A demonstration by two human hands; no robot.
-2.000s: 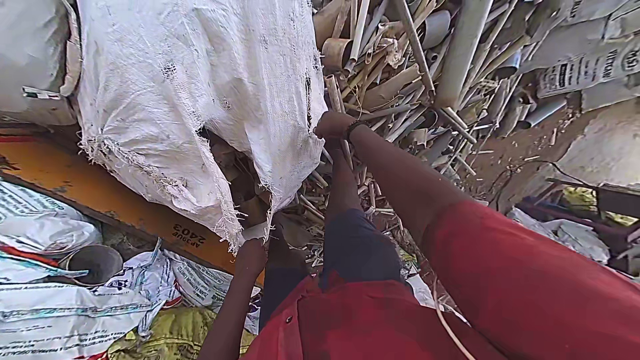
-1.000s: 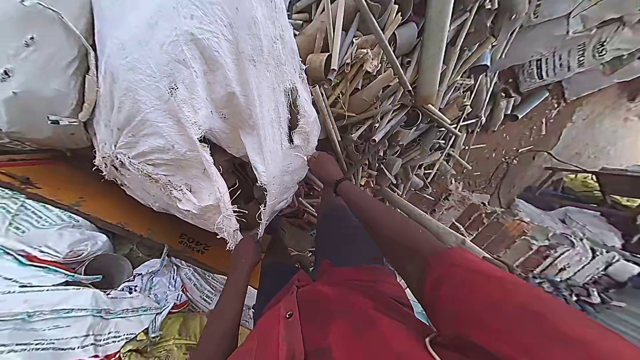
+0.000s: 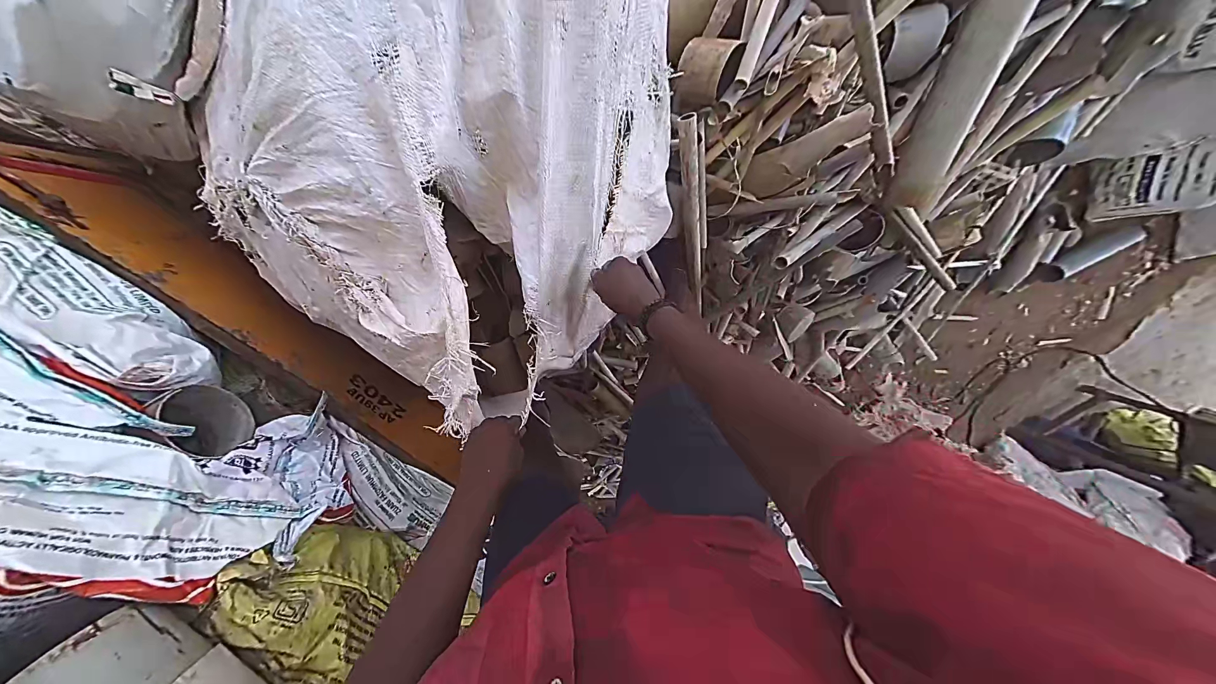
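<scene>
A large white woven plastic sack [image 3: 332,161] with torn, frayed edges stands in front of me, a long tear open down its near side. My left hand [image 3: 494,442] is closed on the lower frayed edge beneath the tear. Higher and to the right, my right hand [image 3: 627,285] grips the sack's right side, its fingers partly hidden. Dark brownish contents show through the tear, too shaded to name.
Broken pipes and pipe offcuts [image 3: 807,190] are heaped at the right. An orange metal panel [image 3: 237,294] bearing writing runs along the left, beside printed white sacks [image 3: 114,484] and a yellow sack [image 3: 313,598]. A grey sack [image 3: 95,76] is at upper left.
The sack's right side and its tear have shifted in shape between the frames. Both hands stay on the sack, the right one at its right side throughout.
</scene>
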